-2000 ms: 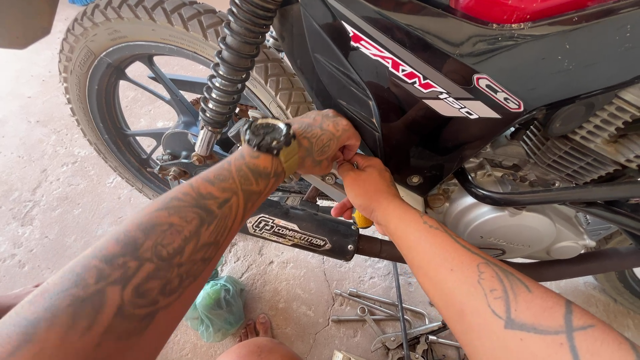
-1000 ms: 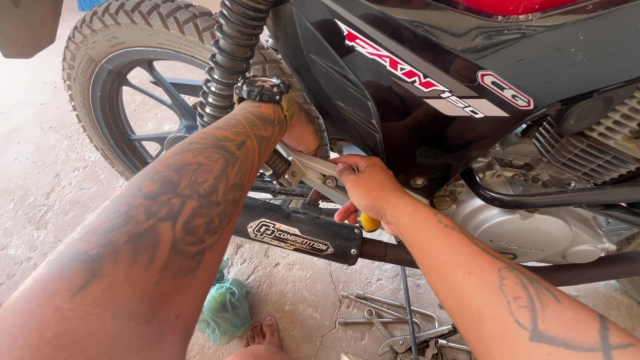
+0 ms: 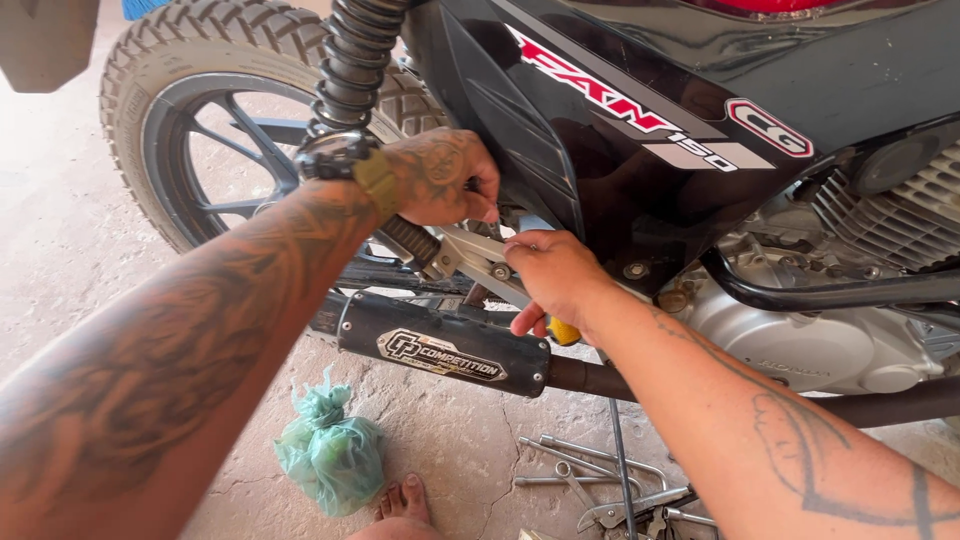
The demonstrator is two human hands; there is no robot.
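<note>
My left hand (image 3: 450, 176) is beside the lower edge of the motorcycle's black side cover (image 3: 600, 150), its thumb and fingertips pinched on a small thin part too small to name. Close to its right, my right hand (image 3: 559, 274) has thumb and forefinger together above the silver footpeg bracket (image 3: 476, 255); its lower fingers curl round a tool with a yellow handle (image 3: 562, 331), mostly hidden by the palm. Below both hands runs the black exhaust muffler (image 3: 450, 345). A folded rubber footpeg (image 3: 409, 241) lies under my left wrist.
The rear wheel (image 3: 217, 150) and coil-spring shock absorber (image 3: 352, 67) stand at the left. A knotted green plastic bag (image 3: 330, 450) is on the concrete floor near a bare foot (image 3: 403, 501). Several wrenches (image 3: 577, 480) and other metal tools lie at the lower right; the engine (image 3: 795, 330) is at the right.
My left hand, lower and partly behind the bracket one second ago, has come up beside the side cover, its fingertips now in view. My right hand stays near the bracket with the yellow handle.
</note>
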